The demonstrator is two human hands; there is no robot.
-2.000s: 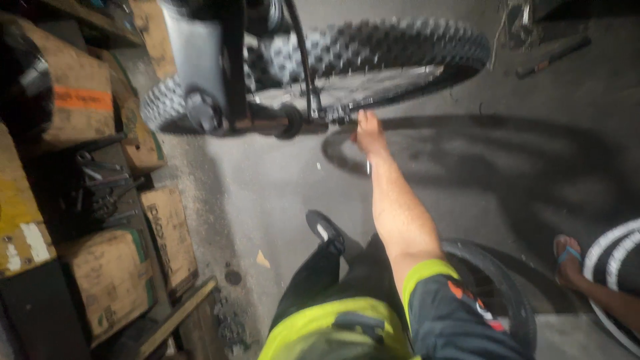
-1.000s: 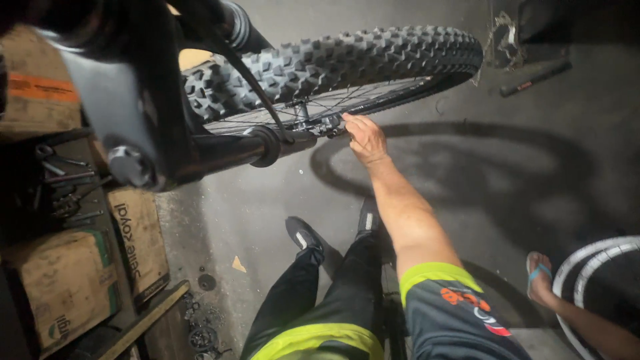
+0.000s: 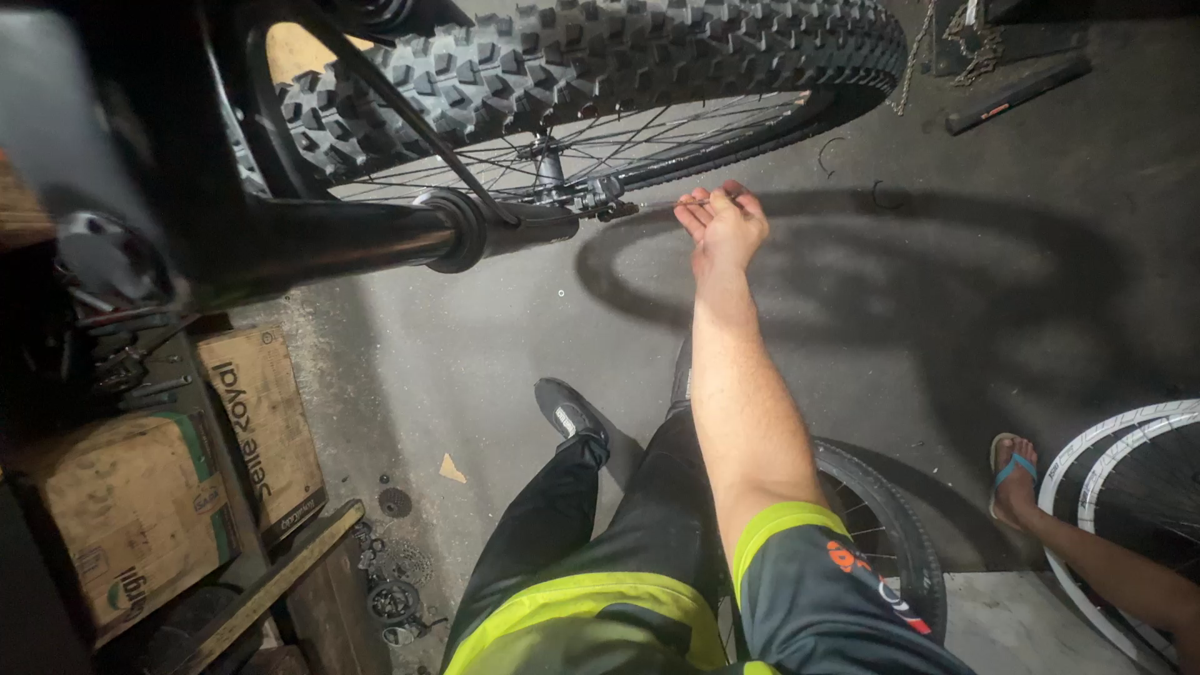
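Observation:
My right hand [image 3: 727, 225] has its fingertips closed on a thin metal piece, perhaps a cable end or a slim tool, just right of the brake caliper [image 3: 600, 195]. The caliper sits near the end of the black suspension fork leg [image 3: 525, 230]. Above them runs a mountain bike wheel with a knobby tyre [image 3: 562, 66]; its hub [image 3: 547, 164] and spokes show behind the fork. A black cable or hose [image 3: 403, 108] curves down along the fork. My left hand is not in view.
Cardboard boxes [image 3: 262, 422] and tools lie on shelving at left, with sprockets [image 3: 394, 600] on the floor. Another tyre [image 3: 905, 525] lies by my legs. At right are another person's sandalled foot [image 3: 1014, 478] and white rims [image 3: 1064, 487]. A chain [image 3: 975, 42] hangs at top right.
My right hand was at the caliper one second ago; it has moved right, away from it. The other person's foot stays near the white rims.

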